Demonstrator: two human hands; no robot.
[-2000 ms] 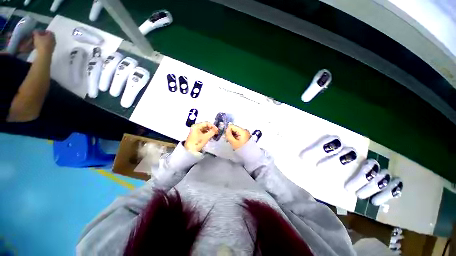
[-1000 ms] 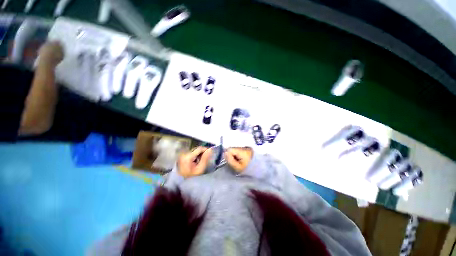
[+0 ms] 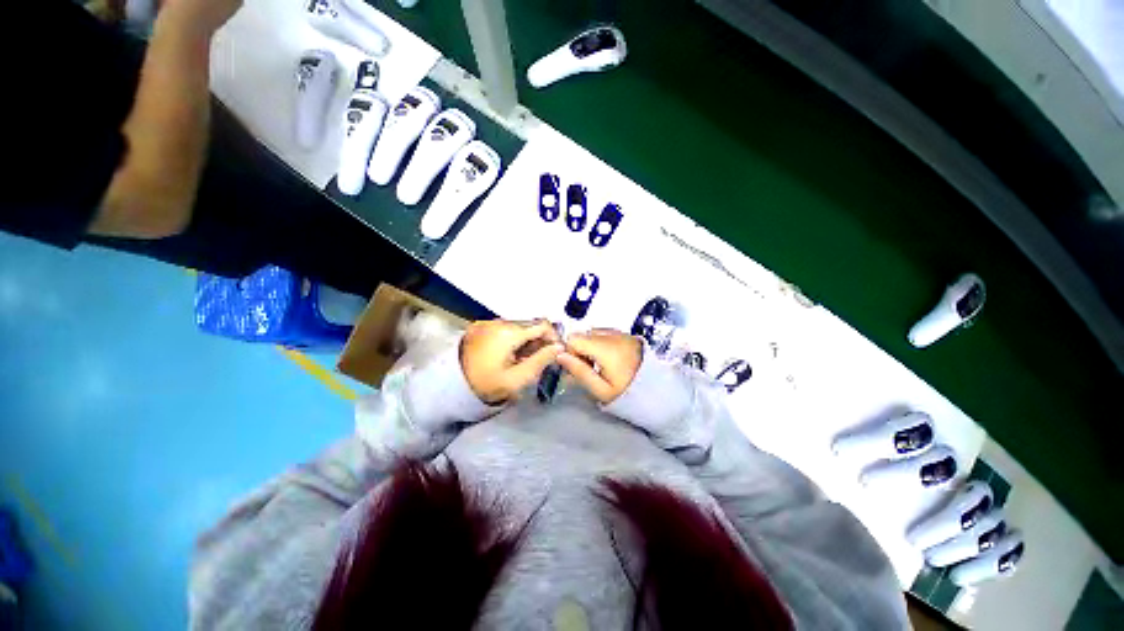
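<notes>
My left hand [image 3: 503,359] and my right hand [image 3: 604,361] meet at the fingertips, close to my body at the bench's front edge. They pinch a small dark cover panel [image 3: 550,381], whose lower end shows below the fingers. Any film on it is too small to tell. A single dark panel [image 3: 583,296] lies on the white sheet just beyond my hands. Three more panels lie in a row behind it, the middle one [image 3: 576,208] upright. A shiny dark clump of panels [image 3: 655,323] lies beyond my right hand, with a loose panel [image 3: 735,375] to its right.
White handheld units [image 3: 466,187] lie at the left and more units [image 3: 912,434] at the right of the white sheet [image 3: 789,407]. The green conveyor belt [image 3: 740,173] carries spaced units. A person's arm [image 3: 160,136] reaches in at far left. A scrap carton [image 3: 374,335] and blue stool [image 3: 265,305] stand below.
The view has turned, shifting the bench down to the right. My hands have come together at the fingertips around the panel; one second ago they were slightly apart. The neighbour's arm has moved up.
</notes>
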